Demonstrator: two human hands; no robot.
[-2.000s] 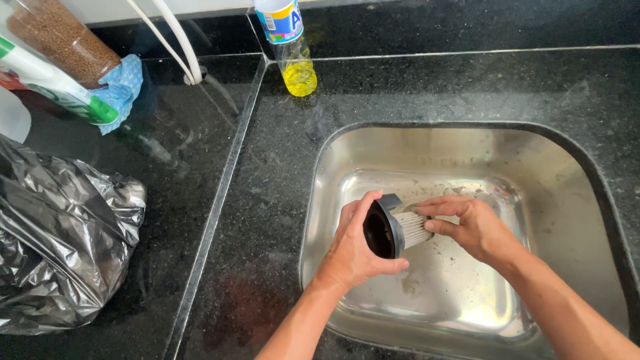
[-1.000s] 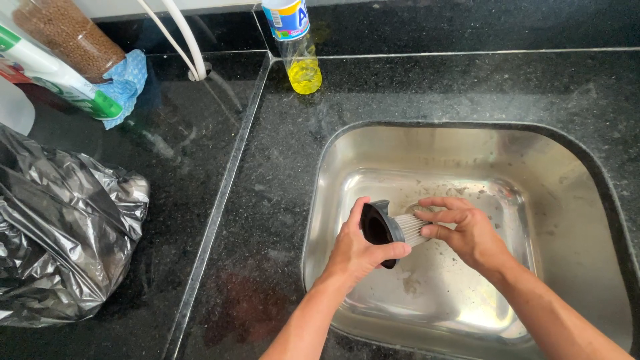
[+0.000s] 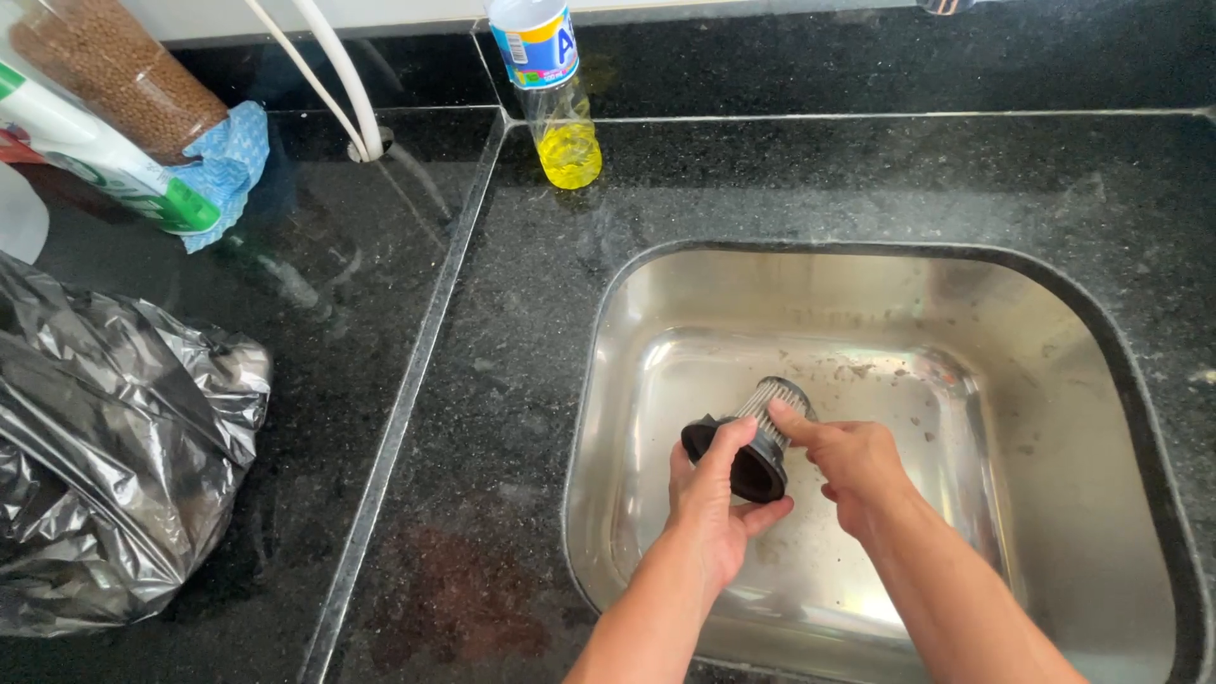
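A pleated cylindrical filter (image 3: 776, 408) with a black plastic cup-like collar is held over a stainless steel sink (image 3: 1064, 408). My left hand (image 3: 714, 494) grips the dark collar, thumb and fingers around it, its hollow opening facing down toward me. My right hand (image 3: 850, 461) is at the pleated part, with a fingertip on the pleats; its other fingers are curled, and whether they grip the filter cannot be told. Bits of dark dirt lie on the sink floor beyond the filter.
Left of the sink, a black plastic bag (image 3: 114, 456) lies on the granite counter. Behind it are a jar of brown pellets (image 3: 123, 71), a green and white package (image 3: 104, 157) and a blue cloth (image 3: 233, 161). A bottle with yellow liquid (image 3: 568, 142) stands behind the sink, right of white hoses (image 3: 332, 66).
The filter has turned in my left hand, so its pleated end now points up and away instead of to the right. My right hand has shifted its fingers on the pleats.
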